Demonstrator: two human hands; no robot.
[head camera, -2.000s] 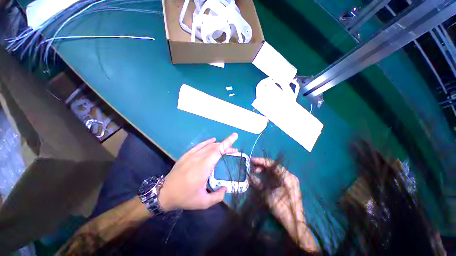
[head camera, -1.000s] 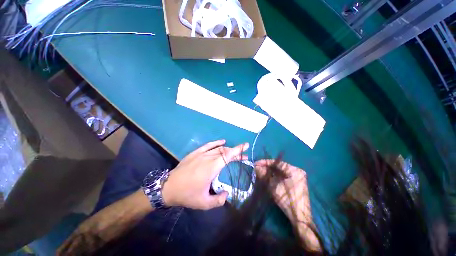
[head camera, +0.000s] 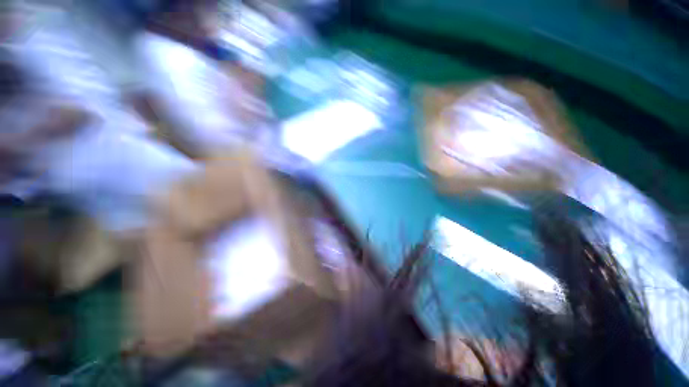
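Note:
The frame is strongly blurred. A skin-toned patch at the bottom edge, behind dark hair, looks like part of my left hand (head camera: 464, 359); its fingers and anything in it cannot be made out. My right hand cannot be seen. The white plastic frame and its wire are not visible. The long white strip (head camera: 495, 264) lies on the green bench (head camera: 378, 200), its right end beside the hair. The open carton of frames (head camera: 434, 140) stands beyond it, with a blurred white mass inside.
A white sheet (head camera: 332, 130) lies near the blurred wire bundle (head camera: 363, 79). A large brown carton (head camera: 166, 291) with something white inside is at left, below the bench edge. People in white clothing (head camera: 98, 128) are at upper left. A long white shape, possibly a sleeve (head camera: 634, 219), reaches toward the carton of frames.
The view has swung left, so bench things sit farther right. The worked frame, right hand and metal post have left sight. People at left and the long white shape at right have appeared.

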